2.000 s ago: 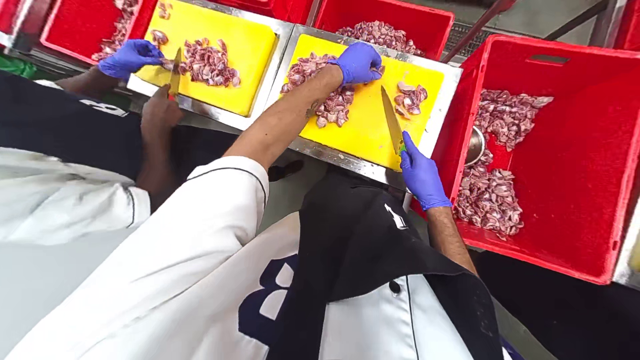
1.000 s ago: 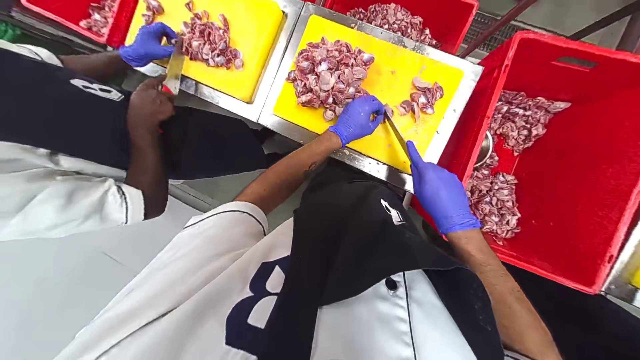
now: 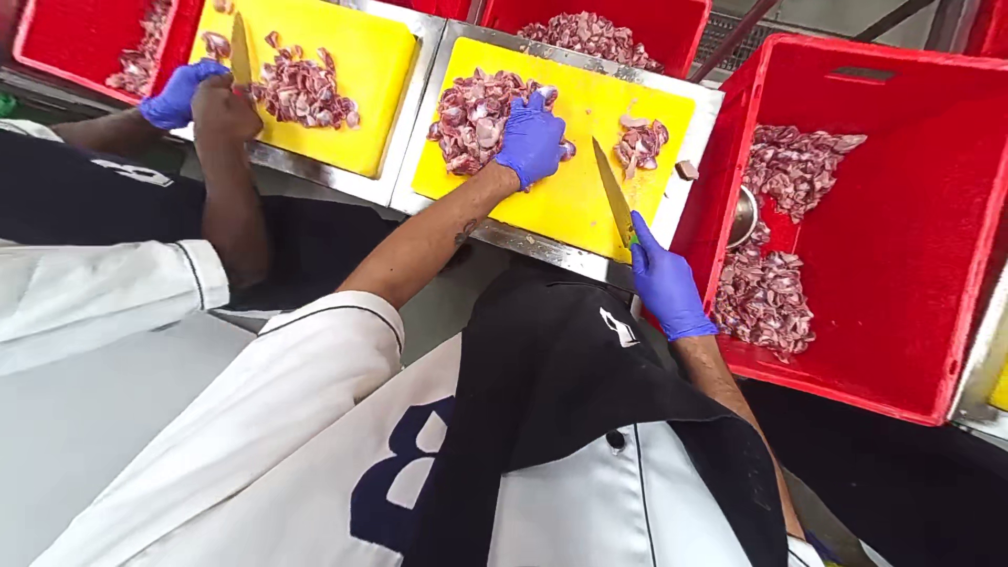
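My left hand (image 3: 533, 140), in a purple glove, rests with bent fingers on the right side of a heap of raw meat pieces (image 3: 475, 118) on a yellow cutting board (image 3: 543, 209). Whether its fingers have closed on a piece is hidden. My right hand (image 3: 668, 279), also gloved, grips a knife (image 3: 613, 189) by its handle at the board's lower right edge. The blade points up and left over the board. A smaller pile of meat pieces (image 3: 641, 145) lies to the right of the blade.
A large red crate (image 3: 890, 307) at the right holds meat pieces and a metal bowl (image 3: 743, 218). Another red crate (image 3: 669, 24) with meat stands behind the board. At the left a co-worker's gloved hand (image 3: 179, 96) and knife (image 3: 240, 51) are at a second yellow board (image 3: 354, 71).
My left hand has moved from beside the knife blade up and left to the large heap. The knife in my right hand has come away from the left hand.
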